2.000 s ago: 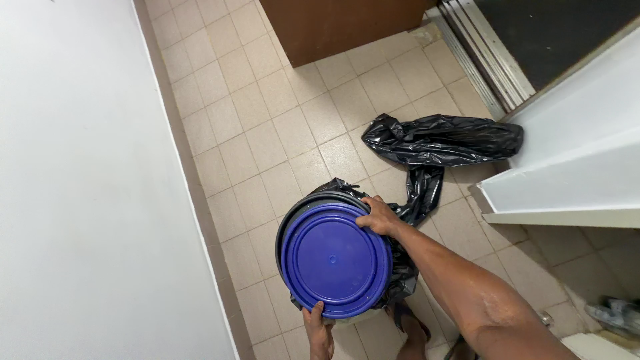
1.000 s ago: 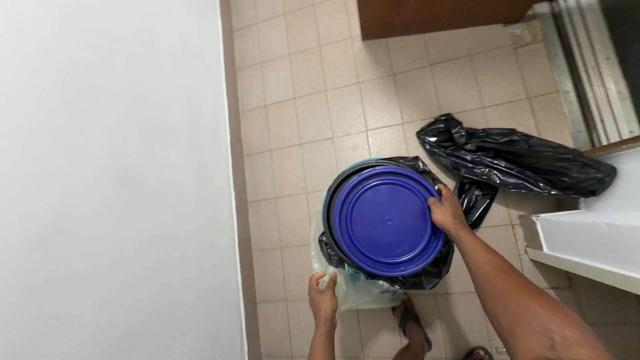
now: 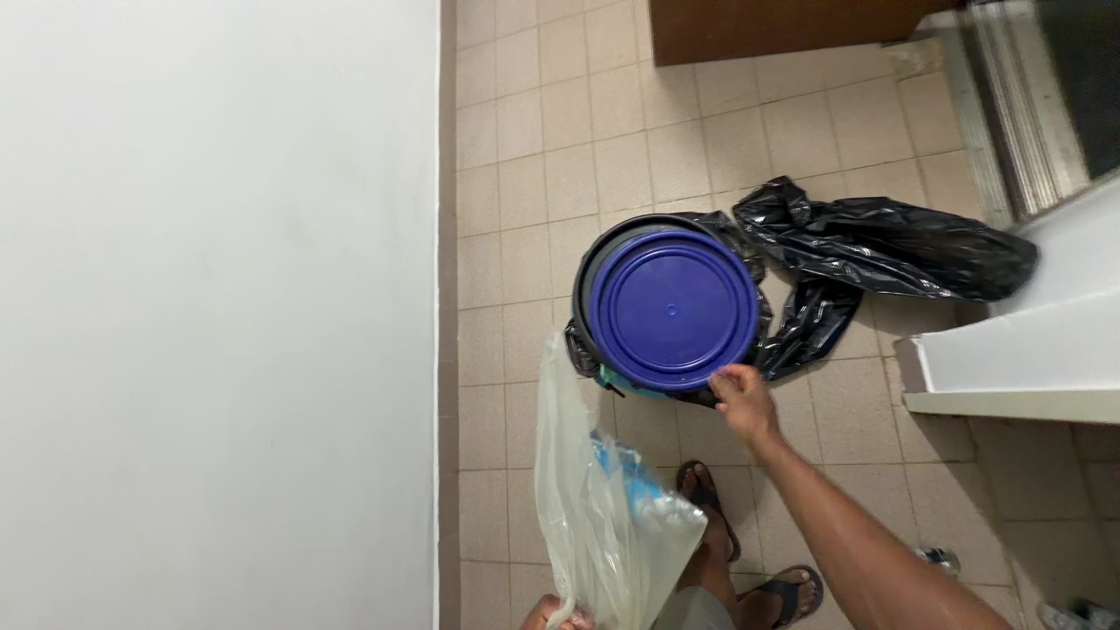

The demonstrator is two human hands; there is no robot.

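With my right hand [image 3: 744, 398] I grip the near right edge of a round blue plastic lid [image 3: 672, 308], which lies over the black rim [image 3: 588, 278] of a bucket. Black plastic bag material shows around that bucket, and a bit of its teal side is visible below the lid. My left hand [image 3: 560, 615], partly cut off at the bottom edge, holds a translucent plastic bag [image 3: 582, 516] with something blue and clear inside. A long black plastic bag [image 3: 892, 245] lies on the floor to the right of the bucket.
A white wall [image 3: 219, 315] runs along the left. Brown furniture [image 3: 787, 26] stands at the top, with a metal door track [image 3: 1019, 114] at upper right. A white wall end [image 3: 1032, 350] juts in from the right. My sandalled feet [image 3: 713, 507] are near the bottom, beside a can [image 3: 938, 558].
My left hand has left the lid and moved down, drawing the translucent bag away from the bucket's side. My right hand has shifted down along the lid's edge.
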